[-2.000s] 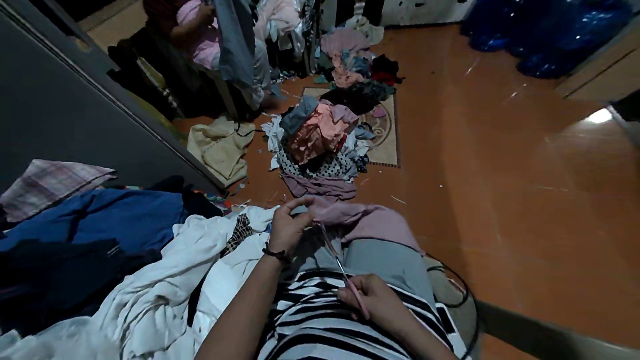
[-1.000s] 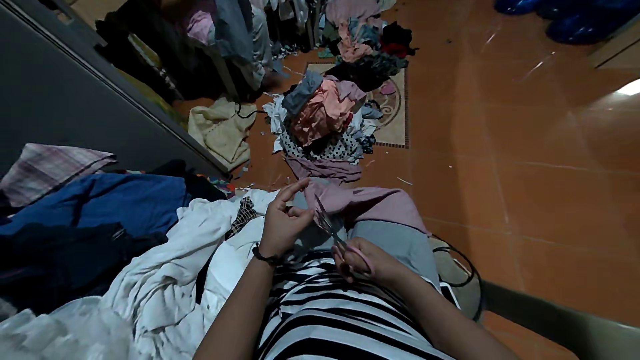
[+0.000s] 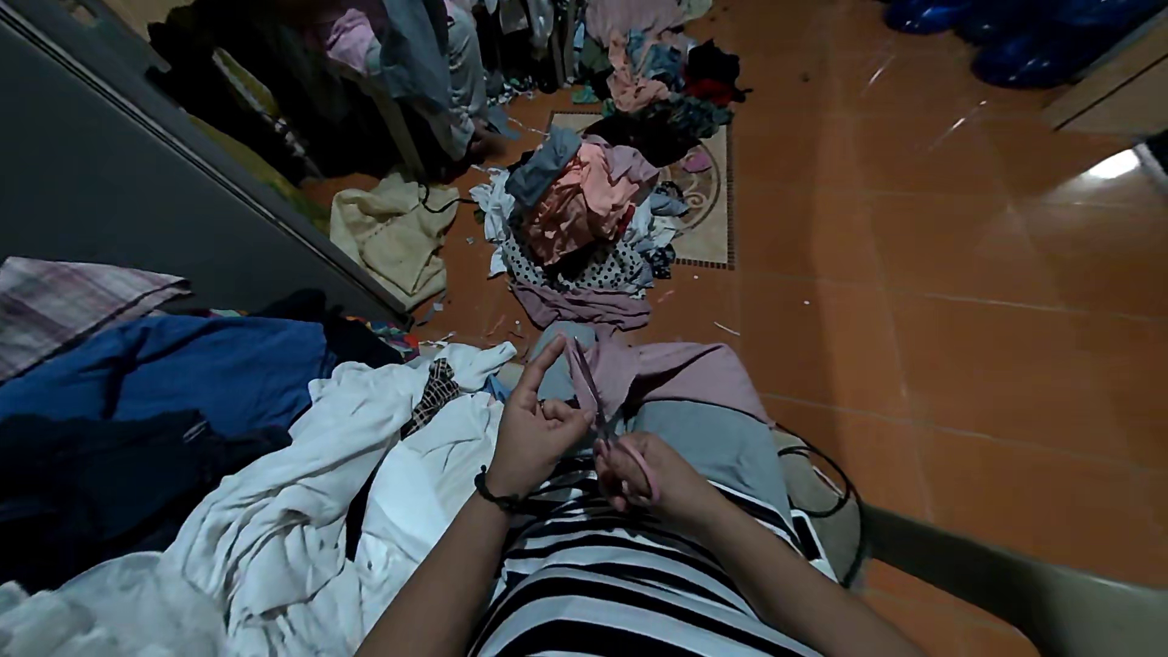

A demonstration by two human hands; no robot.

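My right hand [image 3: 634, 470] holds a pair of scissors [image 3: 591, 383] by its pink handles, the blades pointing up and away from me. A mauve cloth [image 3: 689, 374] lies over my lap, and the blades are at its left part. My left hand [image 3: 543, 424], with a dark bracelet at the wrist, is at the left edge of this cloth, index finger extended and the other fingers curled. The cloth's edge seems to be pinched there, though the contact is partly hidden. Grey trousers and a black-and-white striped top lie beneath my hands.
White cloth [image 3: 301, 456], a blue garment [image 3: 182, 370] and a plaid cloth [image 3: 73, 306] are heaped at my left. Ahead on the tiled floor stands a pile of mixed fabric [image 3: 584, 205]. A person sits partly visible at the upper left. A black cable [image 3: 853, 502] curves at my right.
The scissors have swung more upright, and my right hand has come closer to my left hand. The left index finger is now stretched out.
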